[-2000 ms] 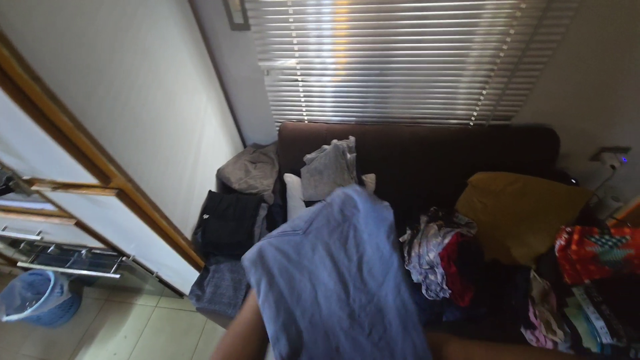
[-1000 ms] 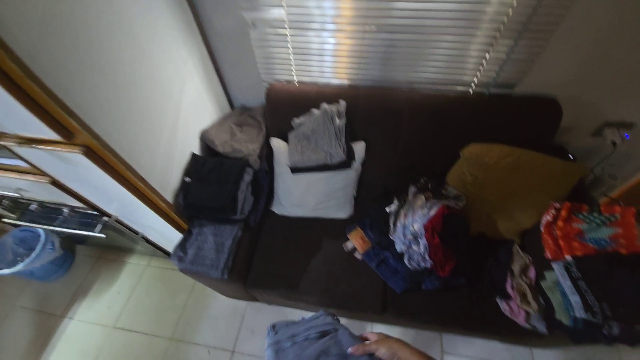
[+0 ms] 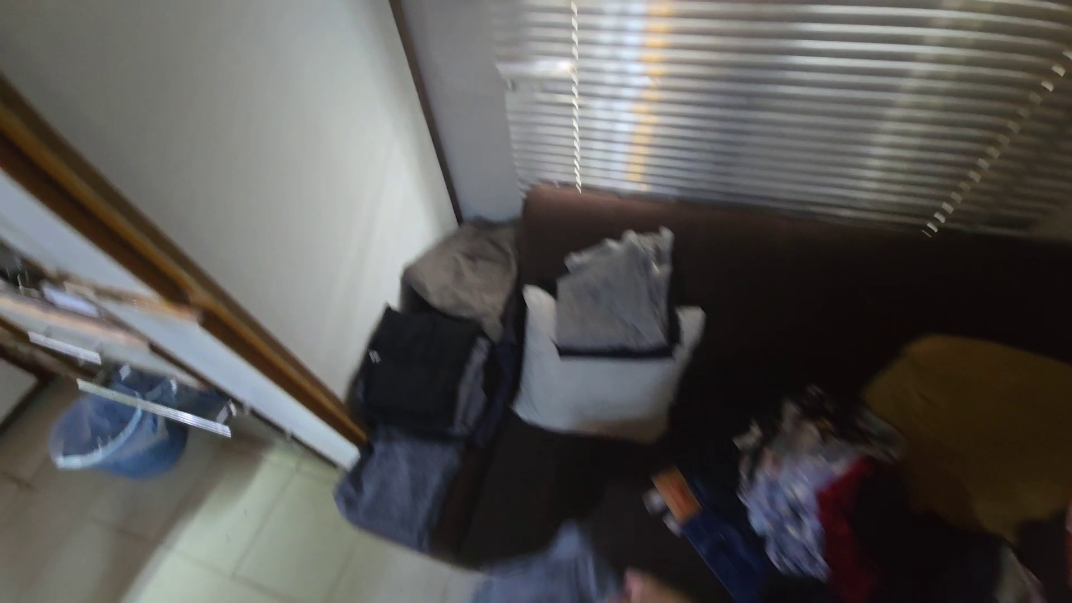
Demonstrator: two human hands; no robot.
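Note:
A blue-grey garment (image 3: 548,569), blurred, shows at the bottom edge near the front of the brown sofa. My right hand (image 3: 649,588) is at its right side, only partly in view, with the fingertips on the cloth. My left hand is not in view. To the right of the garment, dark blue jeans (image 3: 724,544) with an orange-brown patch lie on the sofa seat beside a heap of patterned and red clothes (image 3: 787,502). Folded grey clothes (image 3: 615,293) rest on a white cushion (image 3: 599,402).
Folded black clothes (image 3: 423,368), a taupe garment (image 3: 469,272) and blue-grey denim (image 3: 402,486) lie on the sofa's left arm. A mustard cushion (image 3: 971,427) is at right. On the tiled floor at left stands a blue bucket (image 3: 121,435). Window blinds (image 3: 754,109) hang behind the sofa (image 3: 796,285).
The blue-grey garment, spread wide in front of the sofa two seconds ago, is now a smaller bundle low in view. The left forearm seen then has left the view.

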